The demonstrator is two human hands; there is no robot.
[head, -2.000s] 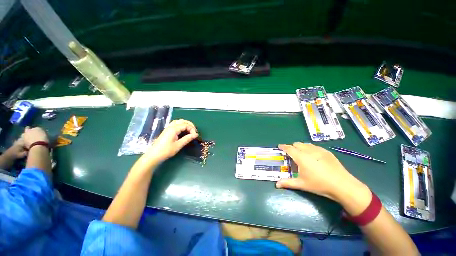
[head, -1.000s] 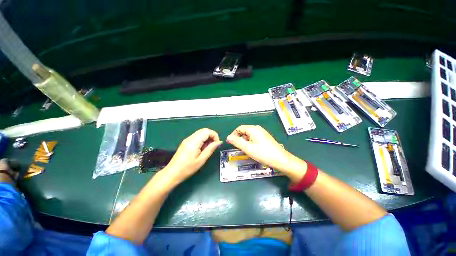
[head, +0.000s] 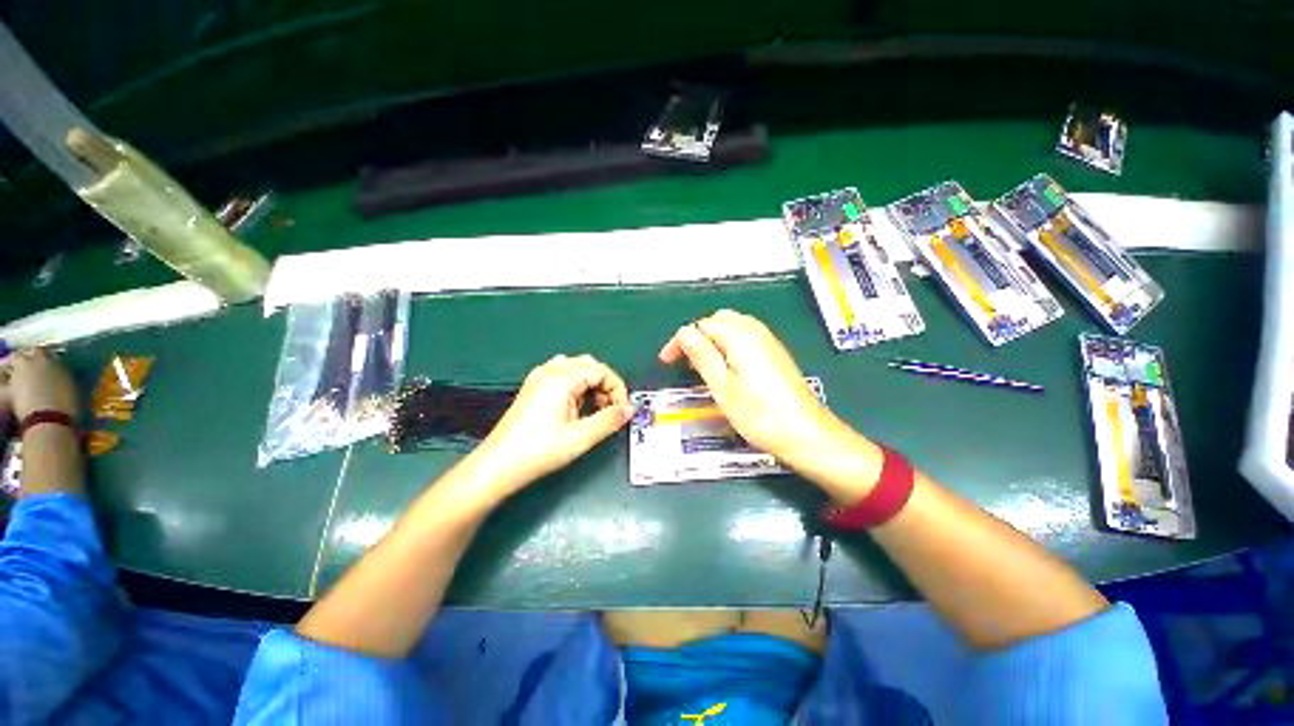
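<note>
A phone mid-frame (head: 695, 467) with orange and black strips lies flat on the bench in front of me. My left hand (head: 562, 414) has thumb and fingertips close together at the frame's left end. My right hand (head: 759, 386) is over the frame, covering part of it, with its fingertips curled near the upper left edge. Any thin cable between the fingertips is too small to make out. A loose bundle of black cables with gold tips (head: 451, 414) lies left of my left hand. The tweezers (head: 968, 376) lie right of the frame.
Three phone frames lean across the white strip (head: 568, 260); another (head: 1137, 437) lies at right. A clear bag (head: 335, 379) is at left. A dark bar (head: 497, 175) is on the belt. A white tray (head: 1272, 333) is at the right edge. Another worker's arm (head: 54, 440) is far left.
My left hand has left the cable bundle and come to the frame's left end. My right hand has let go of the frame's right end and is now over it. The white tray has come into view.
</note>
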